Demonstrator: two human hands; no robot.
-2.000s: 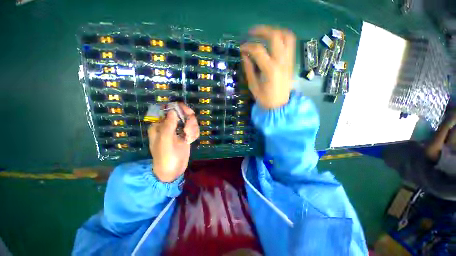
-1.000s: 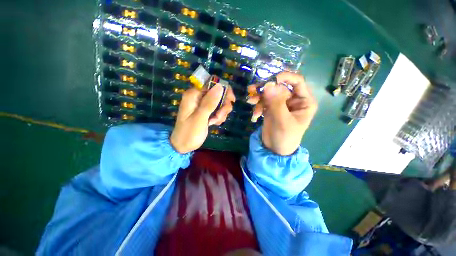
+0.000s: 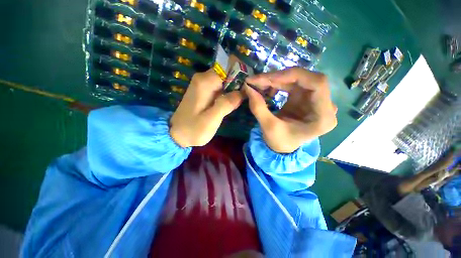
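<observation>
My left hand (image 3: pixel 204 107) holds a small unit body (image 3: pixel 236 78) with a dark inside at its fingertips. A white-silver battery (image 3: pixel 221 56) with yellow tape (image 3: pixel 219 71) sticks out above the left fingers. My right hand (image 3: pixel 295 108) is at the unit's right side, thumb and index finger pinched on a small dark part (image 3: pixel 255 88) that touches or nearly touches the unit. The rest of that part is partly hidden by the fingers. Both hands are over the lower edge of the clear blister tray (image 3: pixel 151 60), which holds rows of black parts with yellow-orange middles.
Several silver units (image 3: pixel 373 75) lie on the green surface (image 3: pixel 45 50) at right. Beyond them are a white sheet (image 3: pixel 386 121) and a glinting pile of clear trays (image 3: pixel 429 132). Another person's forearm (image 3: pixel 427 176) shows at the right edge. A cardboard box (image 3: pixel 346 210) is at lower right.
My right hand has come from the tray's right side to the unit, with a small part between its fingertips. The left hand has moved right and up with the unit. The view has turned.
</observation>
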